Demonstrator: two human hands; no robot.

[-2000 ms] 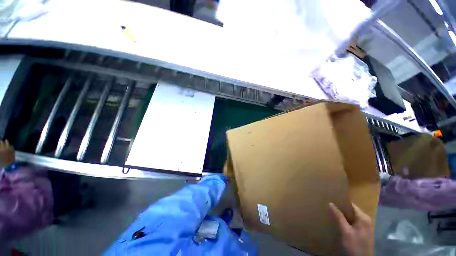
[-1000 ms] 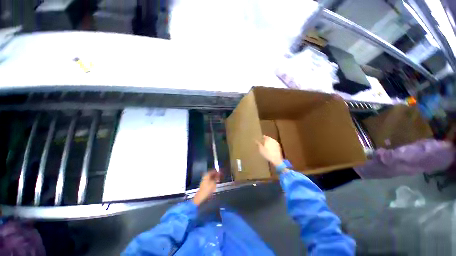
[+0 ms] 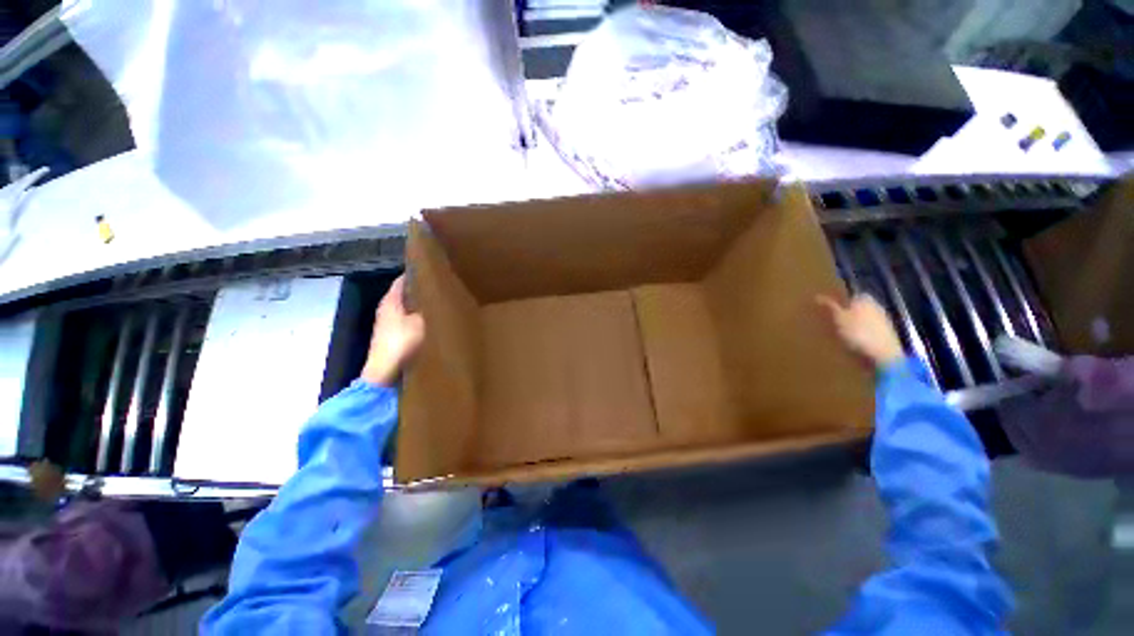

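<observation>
A brown cardboard carton (image 3: 566, 367) stands open side up on the roller conveyor in front of me, and I see its bare inside bottom. My left hand (image 3: 393, 333) is on the carton's left wall. My right hand (image 3: 862, 329) is on its right wall, with the fingers at the outer side. A flat white metal-cased unit (image 3: 255, 379) lies on the conveyor to the left of the carton, apart from it.
Crumpled clear bags (image 3: 672, 99) lie on the white bench (image 3: 187, 211) behind the carton, beside a black box (image 3: 864, 75). Another carton (image 3: 1094, 273) is at the far right. Purple sleeves of other people show at the lower left (image 3: 81, 565) and right (image 3: 1076, 416).
The carton has turned from its tilted position to stand open upward, squarely before me. My hands have moved apart to its two sides. The view has shifted right.
</observation>
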